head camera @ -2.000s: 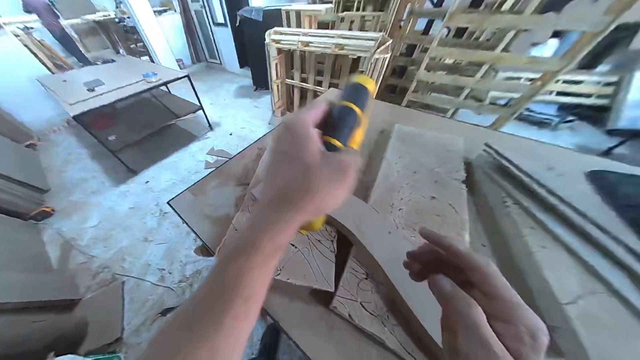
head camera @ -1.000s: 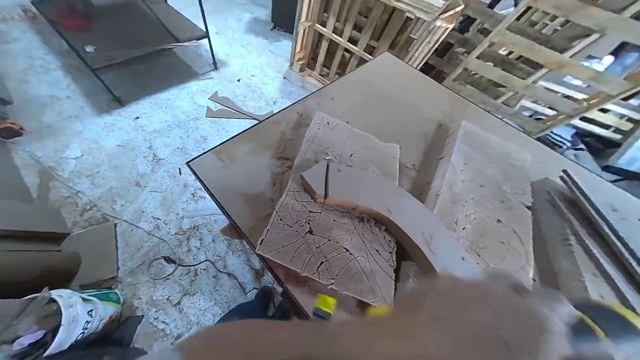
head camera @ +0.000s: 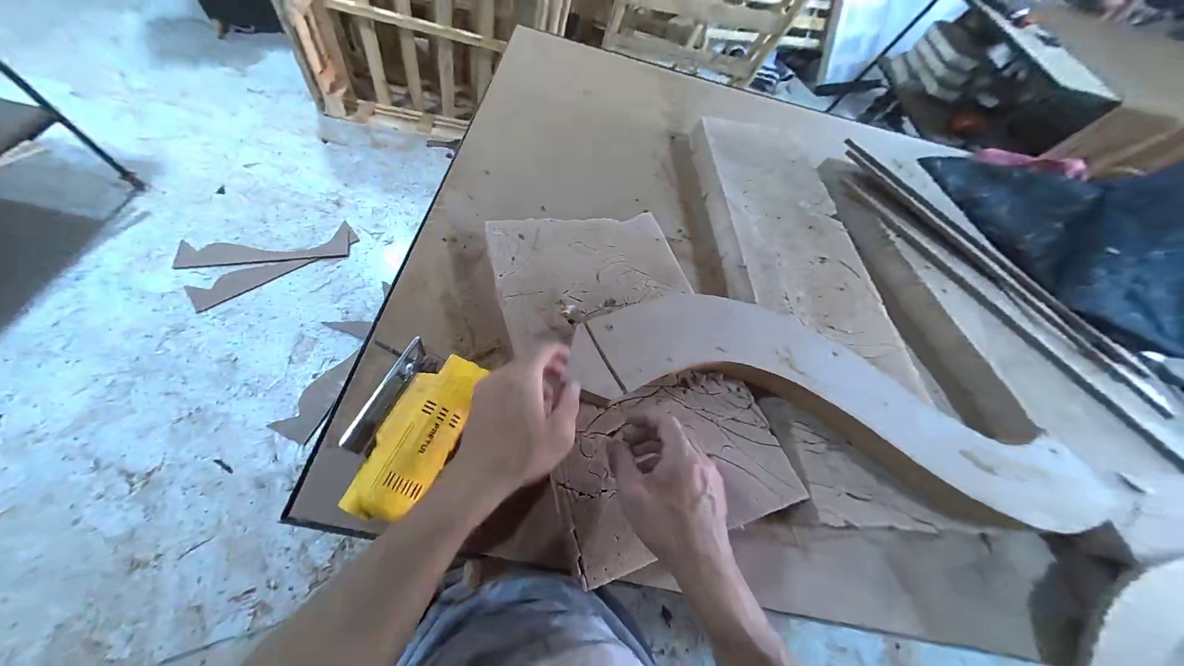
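Observation:
A curved, pale wooden board (head camera: pixel 740 338) lies across rough blocks on the worktable, with a dark line crossing it near its left end. My left hand (head camera: pixel 532 412) is at that end, slightly blurred, its fingers bent; whether it holds anything is unclear. Over the cracked, scored block (head camera: pixel 721 444), just below the board's end, is my right hand (head camera: pixel 671 476), fingers curled and their tips partly hidden. A yellow jigsaw (head camera: pixel 416 439) rests on its side at the table's left edge, its metal base plate facing outward and its far side hidden by my left hand and forearm.
Another rough block (head camera: pixel 795 222) lies behind the curved board. Long thin strips (head camera: pixel 1008 277) and a dark blue plastic bag (head camera: pixel 1110 250) are at the right. Offcuts (head camera: pixel 264 264) lie on the floor left of the worktable (head camera: pixel 573 120). Wooden crates (head camera: pixel 416 55) stand beyond it.
Two seconds ago my left hand held a yellow-and-black power tool; now the jigsaw lies on the table and that hand is at the curved board's end. The view has shifted strongly.

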